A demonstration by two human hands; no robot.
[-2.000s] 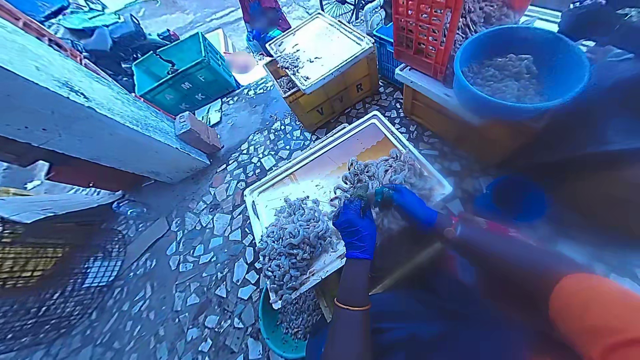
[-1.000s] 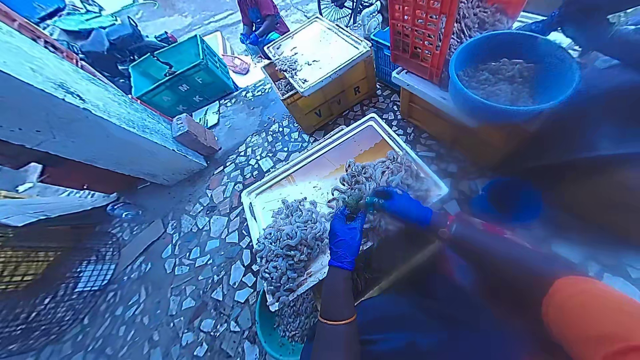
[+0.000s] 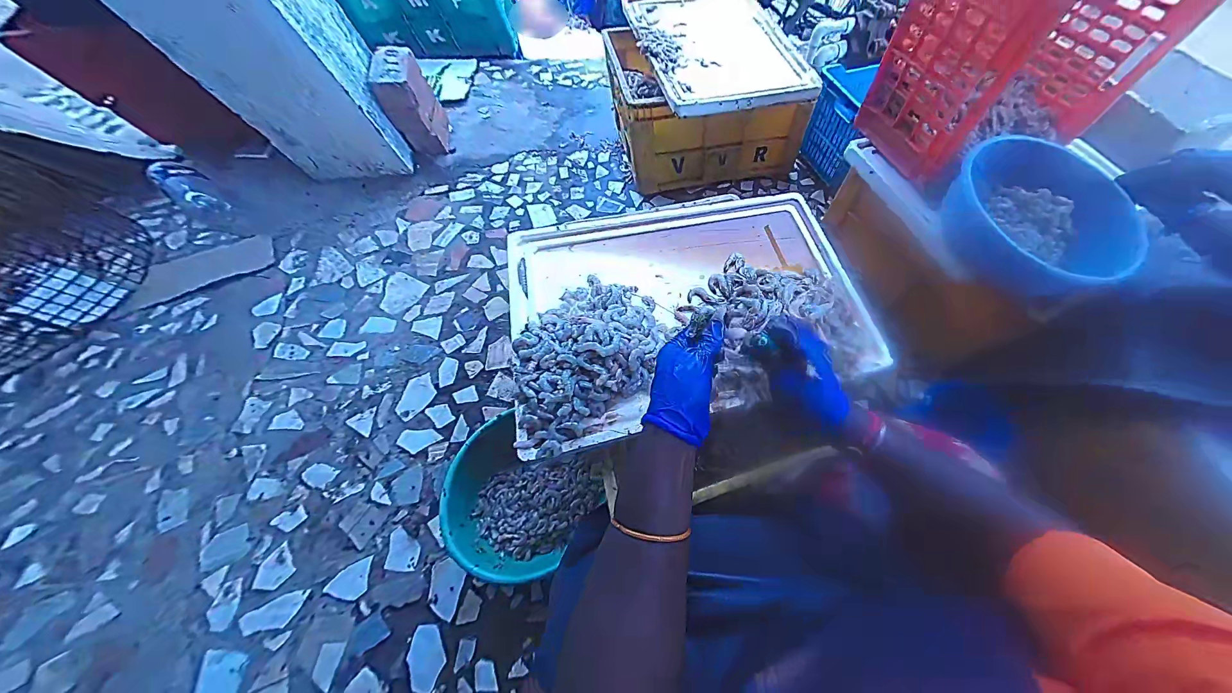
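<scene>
A white tray [image 3: 616, 226] lies in front of me on a yellow crate. Grey peeled-looking shrimp [image 3: 592, 356] are heaped on its left part, and a second pile of shrimp [image 3: 770, 298] lies on the right. My left hand [image 3: 685, 380], in a blue glove, is at the left edge of the right pile, its fingertips closed on what looks like a shrimp. Close beside it, my right hand [image 3: 804, 375], also gloved in blue, is blurred over the same pile; what it holds is unclear. Below the tray's left corner, a green basin [image 3: 462, 520] holds more shrimp.
Beyond the tray stands a yellow crate [image 3: 712, 144] topped by another white tray [image 3: 751, 58]. At right are a red plastic crate [image 3: 924, 87] and a blue tub [image 3: 1044, 274] of shrimp, with another person's gloved hand [image 3: 1189, 192] near it. A brick [image 3: 409, 101] stands by the wall.
The view has shifted, so the tray sits differently in it. Both hands stay close together at the right pile.
</scene>
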